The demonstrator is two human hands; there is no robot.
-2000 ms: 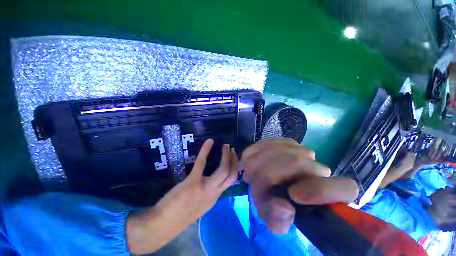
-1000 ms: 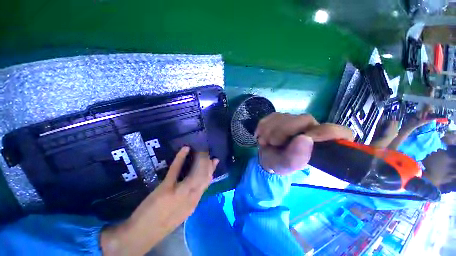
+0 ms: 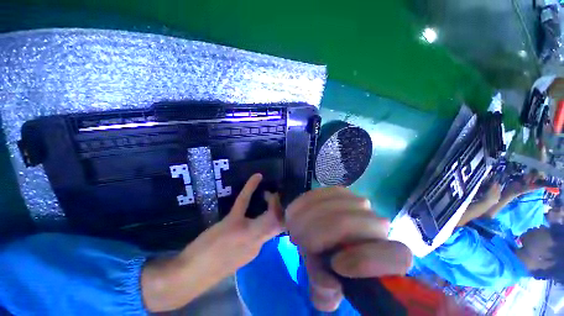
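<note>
A flat black housing (image 3: 133, 166) lies on a silvery foam sheet (image 3: 154, 71), with white brackets (image 3: 183, 184) and a pale grey strip (image 3: 202, 179) mid-housing. My left hand (image 3: 232, 237) rests over its near right part, fingers spread, thumb and a finger near its right end; whether it pinches a screw cannot be told. My right hand (image 3: 343, 241) is closed around the electric screwdriver (image 3: 377, 296) at the housing's near right corner. The driver's orange-red rear is blurred and cut off by the bottom edge; its tip is hidden behind my hand.
A round screw dish (image 3: 344, 154) stands just right of the housing on the green bench (image 3: 371, 49). Another black housing (image 3: 448, 191) with white brackets lies further right. People in blue smocks (image 3: 470, 256) are at the right. A blue stool (image 3: 266, 284) shows below.
Since one second ago, my right hand with the screwdriver has come down and left from beside the dish to the housing's right end. The view has also shifted. My left hand stays over the housing.
</note>
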